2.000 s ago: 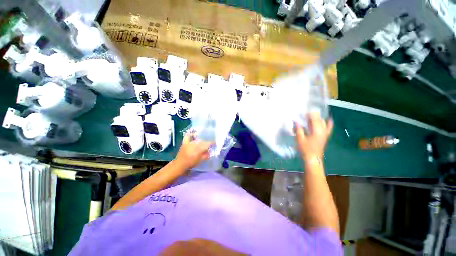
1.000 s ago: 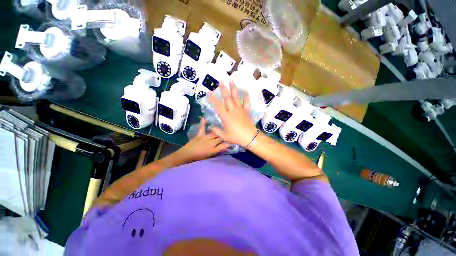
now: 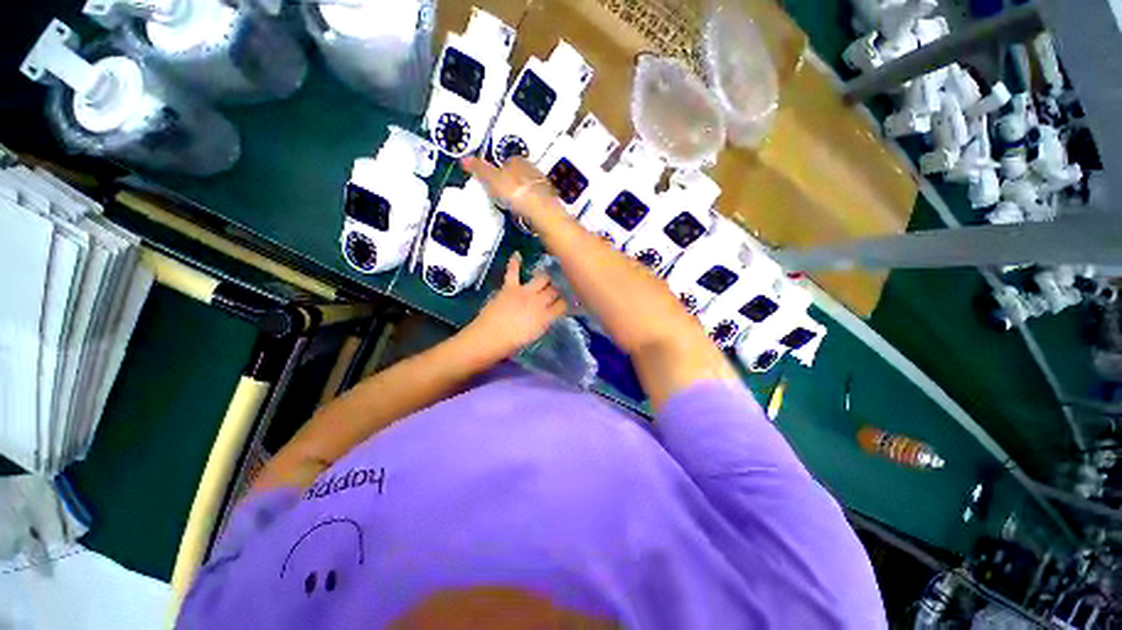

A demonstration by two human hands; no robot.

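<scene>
White security cameras stand in two rows. A front-row camera stands just below my right hand, whose fingers reach left over the gap between the rows; nothing shows in it. My left hand is nearer my body, thumb and fingers apart, beside a clear protective cover. Whether it grips the cover's edge is unclear. My right forearm crosses in front of the row and hides parts of it. A dark blue cloth lies partly hidden behind that forearm.
Two clear covers lie on the cardboard sheet. Bagged cameras stand at upper left. A yellow tool and an orange-brown bottle lie at right. A grey frame bar crosses the right side. More cameras are beyond.
The covers now on the cardboard left my hands between the first two frames. My right hand has since moved up and left from the clear cover toward the cameras; my left hand stays near it.
</scene>
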